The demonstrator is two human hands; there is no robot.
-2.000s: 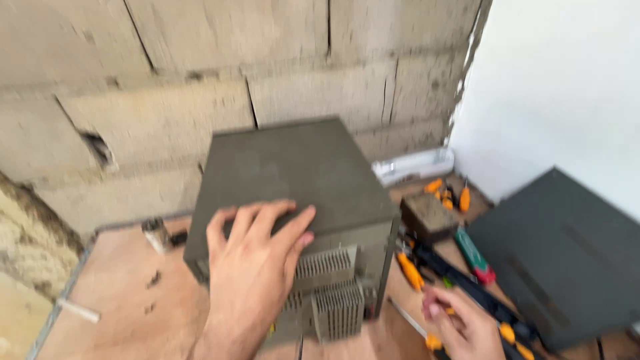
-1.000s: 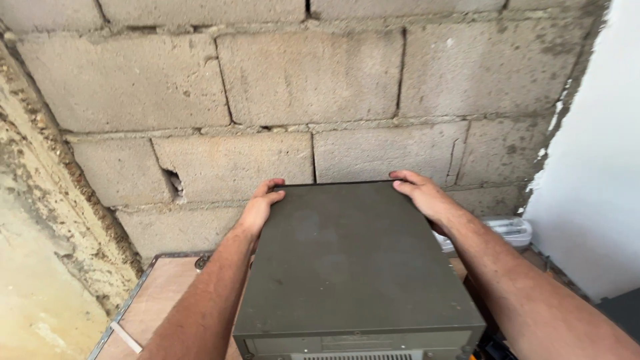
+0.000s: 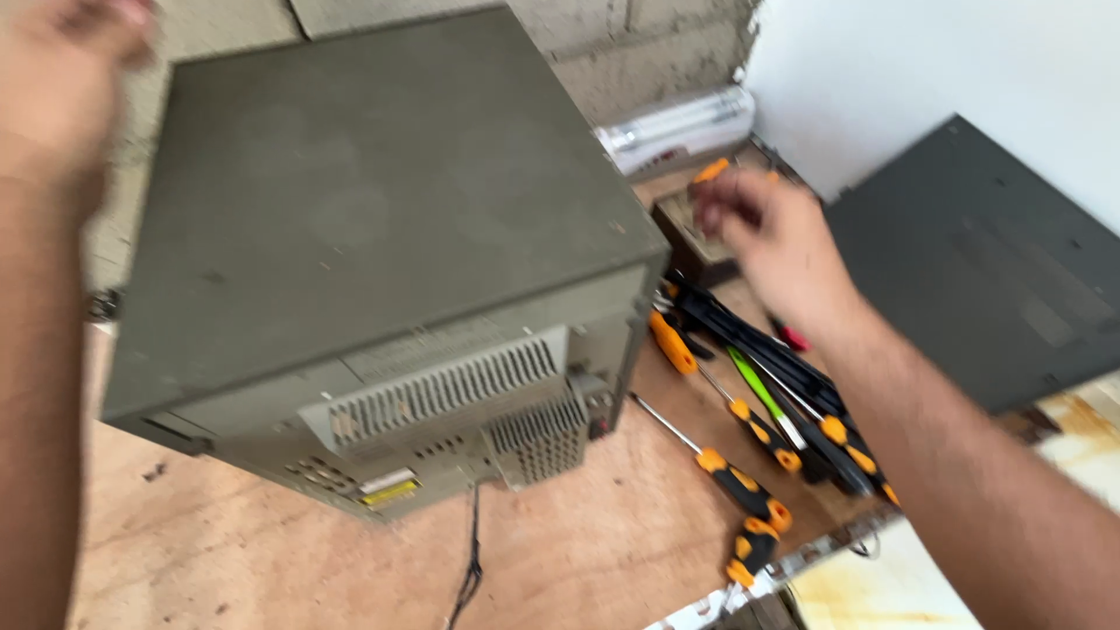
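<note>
A grey-green metal equipment case [image 3: 376, 175] stands on the wooden tabletop, its vented panel with a ribbed grille [image 3: 446, 394] facing me. A black cable [image 3: 472, 560] hangs from that panel onto the wood. My left hand [image 3: 70, 96], blurred, is raised at the upper left beside the case and does not visibly hold anything. My right hand [image 3: 770, 227] is to the right of the case, above a small dark box [image 3: 691, 236], its fingers curled and blurred; whether it holds anything is unclear. Orange-and-black screwdrivers [image 3: 744, 490] lie below it.
A dark flat metal panel [image 3: 989, 262] leans at the right near the white wall. A green-handled tool [image 3: 757, 385] and a black bar-like tool [image 3: 752, 332] lie among the screwdrivers. A clear plastic package [image 3: 682, 127] is by the block wall [image 3: 595, 26]. The tabletop has a metal edge [image 3: 814, 556].
Both hands have left the far edge of the case's top, where they rested a second ago. The view has swung, bringing the vented panel and the tools back into sight.
</note>
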